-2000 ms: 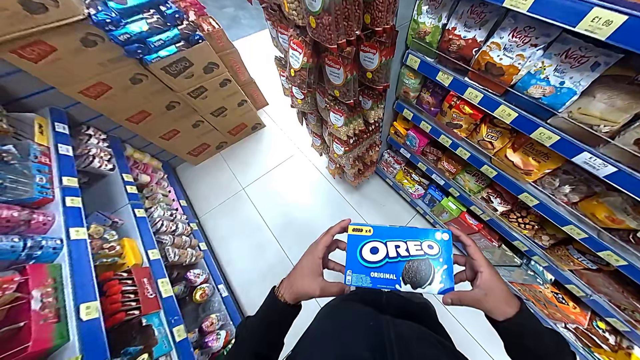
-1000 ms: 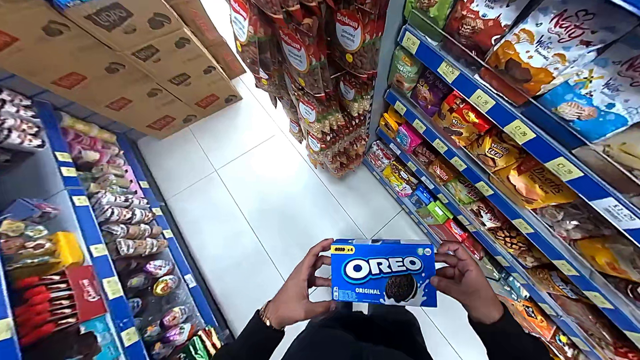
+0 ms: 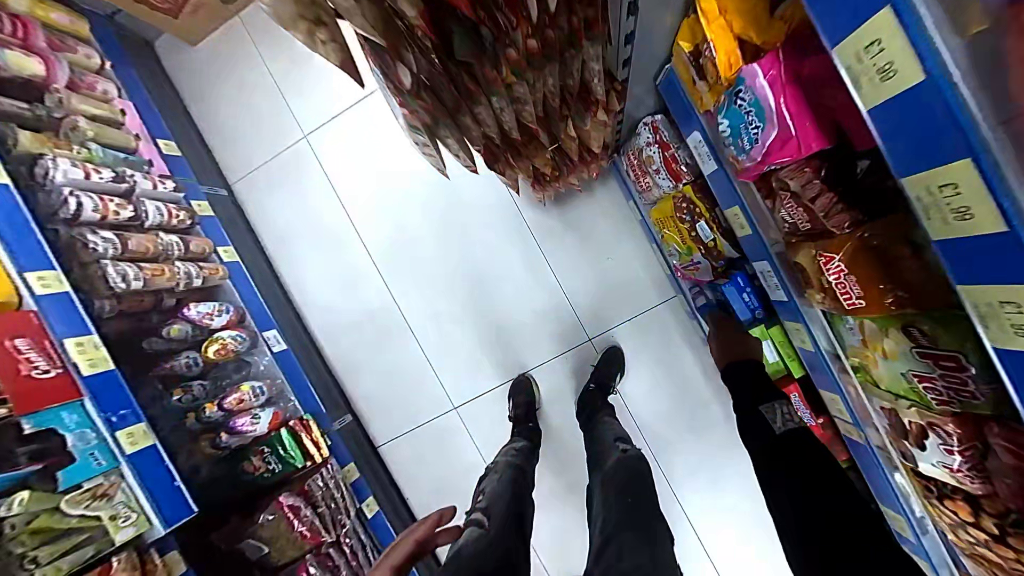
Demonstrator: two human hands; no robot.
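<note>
My right hand (image 3: pixel 732 340) reaches into the lowest shelf on the right, its fingers at a blue box (image 3: pixel 742 298); whether they grip it cannot be told. Green packs (image 3: pixel 780 352) lie just below the hand, and a yellow biscuit bag (image 3: pixel 693 232) is above the blue box. Low in the view, my left hand (image 3: pixel 420 540) is beside my left thigh, fingers apart, holding nothing visible.
Hanging packets on a rack (image 3: pixel 512 96) stand ahead. A blue-edged shelf (image 3: pixel 264 320) of wrapped snacks runs along the left. On the right, a shelf holds a pink bag (image 3: pixel 780 112) and other sweets. My shoes (image 3: pixel 524 400) are on the white tiled floor (image 3: pixel 448 264).
Both hands held a blue Oreo box before me; now they are apart, the right at the low right shelf, the left low and without the box. The view has tilted down.
</note>
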